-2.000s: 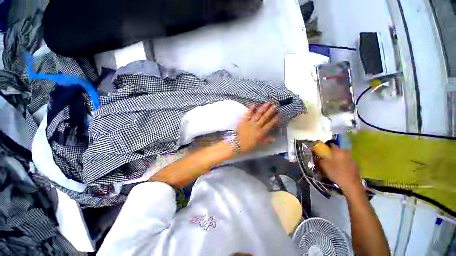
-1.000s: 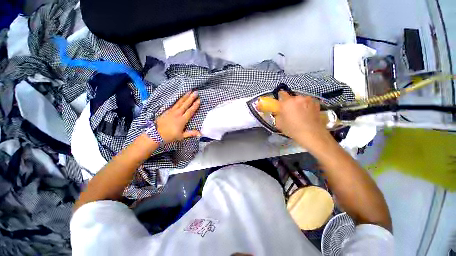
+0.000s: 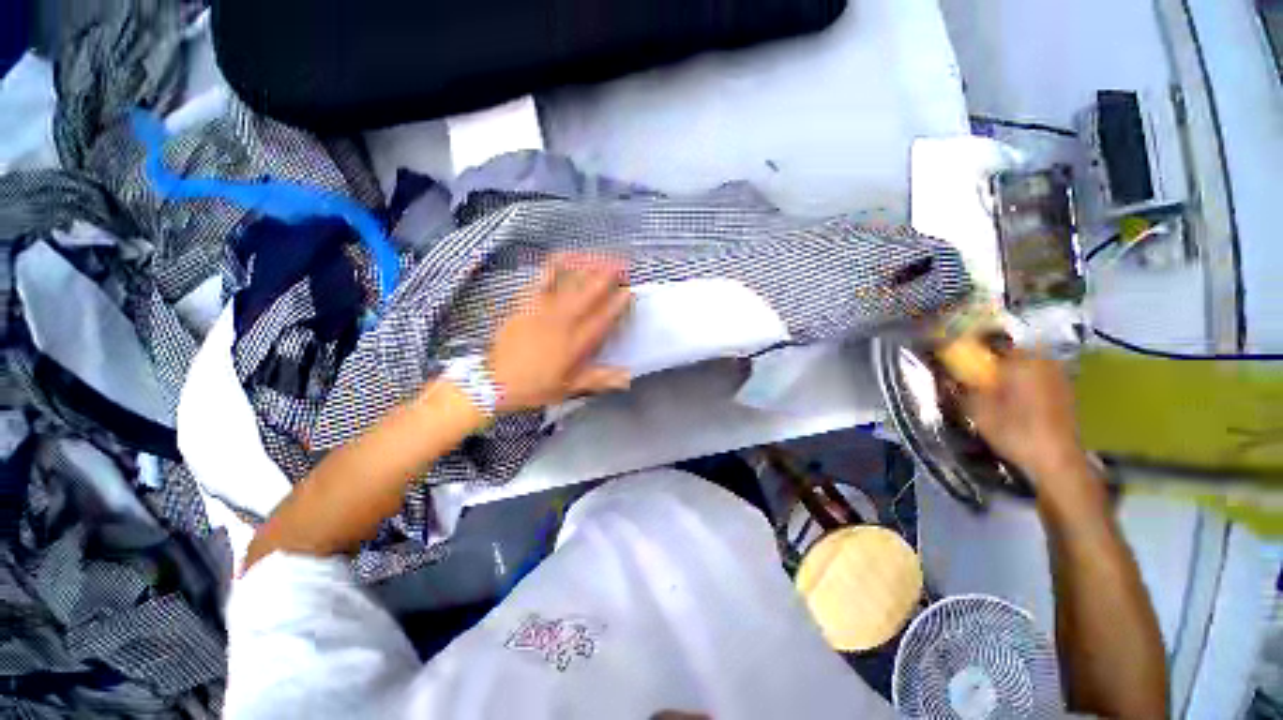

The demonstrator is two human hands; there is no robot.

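A black-and-white checked garment piece (image 3: 661, 232) lies across the work spot in front of me, its right end rounded. White pocketing (image 3: 704, 324) lies on its near side. My left hand (image 3: 560, 332) rests on the cloth at the pocketing's left end, fingers spread, slightly blurred. My right hand (image 3: 1024, 401) grips the orange-yellow handle of the steam iron (image 3: 932, 408), off the garment's right end near the table's edge. The iron is tilted and blurred, its metal plate partly in view. The board under the garment is hidden.
The large black pressing board (image 3: 535, 49) spans the far side. A garment pile (image 3: 99, 563) with a blue strip (image 3: 267, 197) fills the left. The metal iron rest (image 3: 1038, 236) stands at right, near a yellow-green sheet (image 3: 1196, 422). A round stool (image 3: 858, 587) and a fan (image 3: 975, 672) are below.
The iron was over the pocketing a second ago; my right hand has carried it right, off the garment. My left hand has moved right along the cloth to the pocketing.
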